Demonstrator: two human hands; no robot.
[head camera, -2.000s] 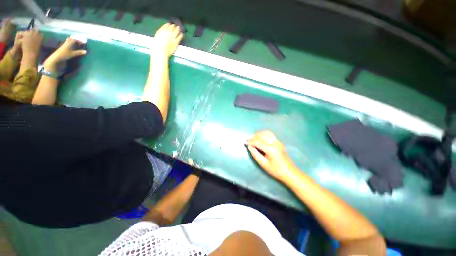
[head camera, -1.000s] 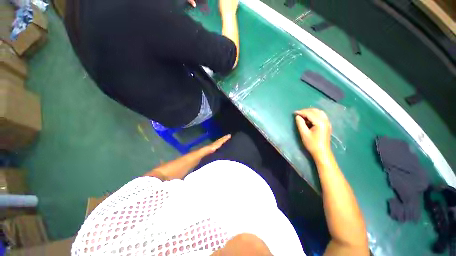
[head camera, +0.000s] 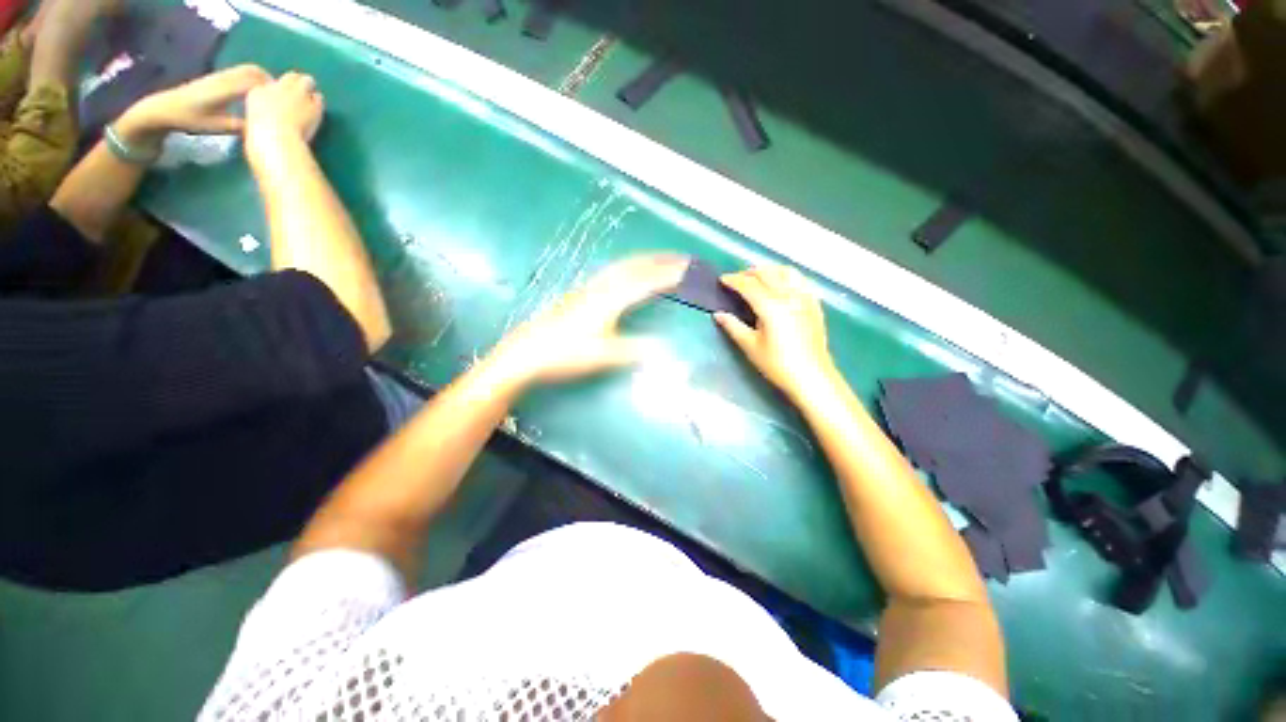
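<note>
A small stack of flat dark blanks (head camera: 701, 286) lies on the green bench near the white rail. My right hand (head camera: 779, 327) is at its right end, thumb and fingers closed on its edge. My left hand (head camera: 621, 313) is blurred, its fingertips at the left end of the stack and its thumb spread apart below; it holds nothing that I can see. A loose overlapping pile of dark blanks (head camera: 970, 459) lies to the right of my right forearm.
A black head strap (head camera: 1128, 515) lies right of the pile. The white rail (head camera: 846, 240) divides the bench from the belt, where dark strips (head camera: 745, 119) lie spaced out. At left, a person in a dark top (head camera: 184, 409) works with both hands over the bench.
My left hand has come up from beside my lap onto the bench. My right hand has moved to the small stack. The view has swung back, and the neighbour's hands show again.
</note>
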